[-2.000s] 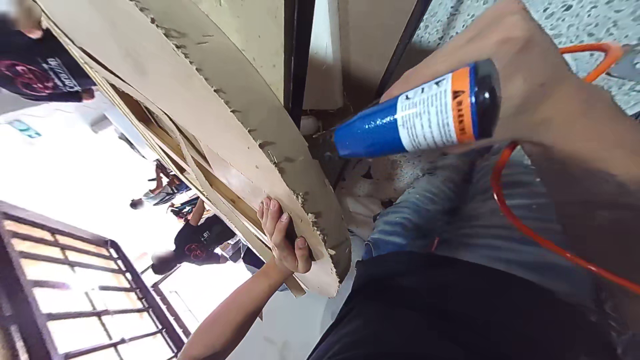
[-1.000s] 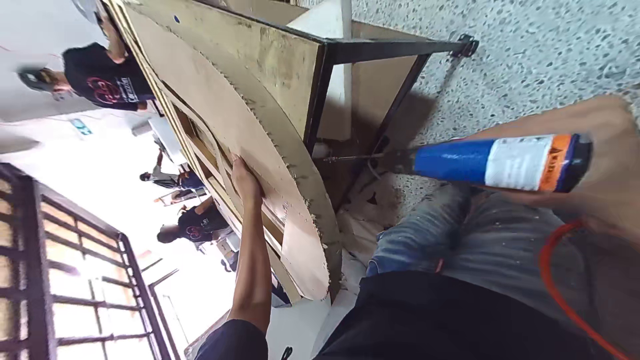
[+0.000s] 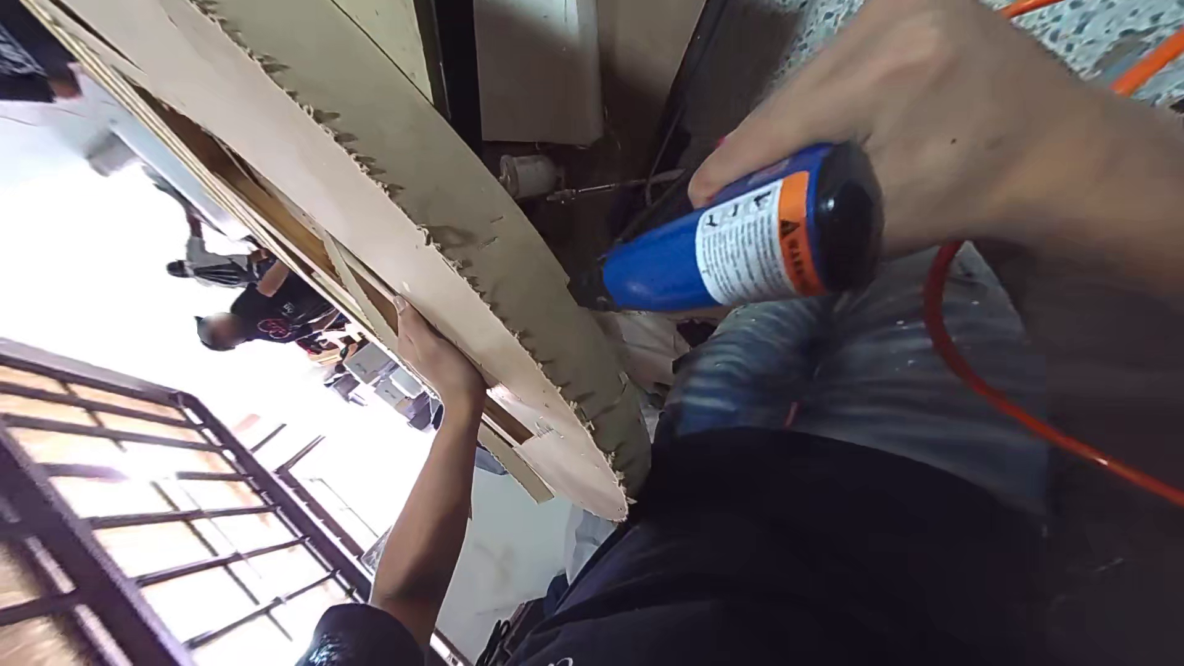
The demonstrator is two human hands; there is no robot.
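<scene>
My right hand (image 3: 888, 120) grips a blue pneumatic stapler or nailer (image 3: 661, 264) with a black end cap and a label; its working tip is dark and hard to make out. The tool is beside the outer face of a curved wooden frame (image 3: 518, 268), covered in sheet material with a ragged edge. Over the frame's inner opening lies my left hand (image 3: 435, 365), its thumb and fingers at the edge of the pale panel (image 3: 370, 217). Most of those fingers are hidden behind the edge.
An orange-red air hose (image 3: 980, 384) loops beside my right forearm and legs. A black metal leg (image 3: 450, 74) and a white cylindrical fitting (image 3: 529, 176) are behind the frame. Several people stand in the background, one in a dark shirt (image 3: 277, 310), near a barred window (image 3: 166, 499).
From one second ago, the blue tool has come closer to the curved frame, and my left hand has moved along the opening towards the frame's near end. The view has shifted.
</scene>
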